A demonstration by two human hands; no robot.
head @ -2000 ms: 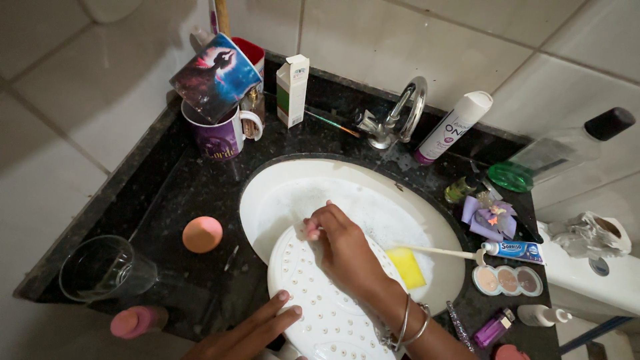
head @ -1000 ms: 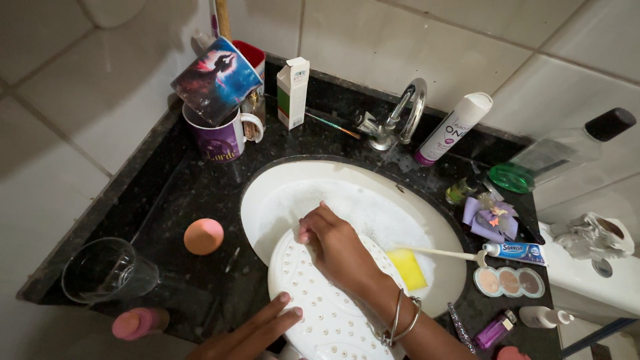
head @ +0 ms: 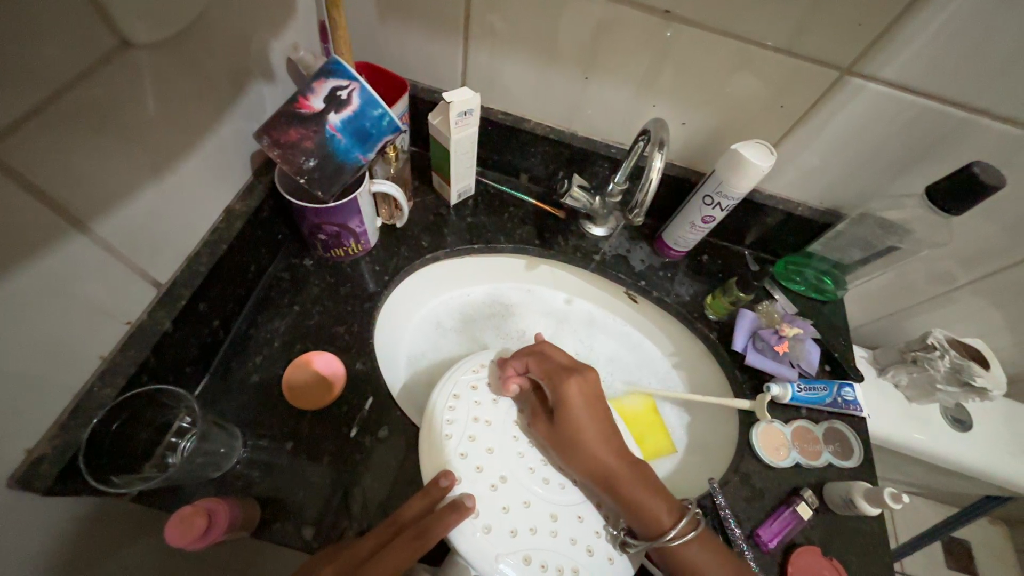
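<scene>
A white perforated plastic shower head, with rows of small nozzles, lies tilted over the front of the white oval sink. My left hand rests its fingertips on the near left edge, most of the hand being cut off or hidden. Bent fingers of my right hand are pinched together at the upper part of the nozzle face; whether something small is between them cannot be told. Silver bangles circle that wrist. Suds lie in the basin, and a yellow sponge is just right of my right hand, beside a long cream-coloured handle.
Behind the sink stand a chrome faucet, a spray can and a small carton. Stacked mugs are back left, a drinking glass front left. Toothpaste, a makeup palette and a purple lighter line the right.
The fingers of my right hand have shifted slightly on the perforated face. My left hand stays at its near left edge.
</scene>
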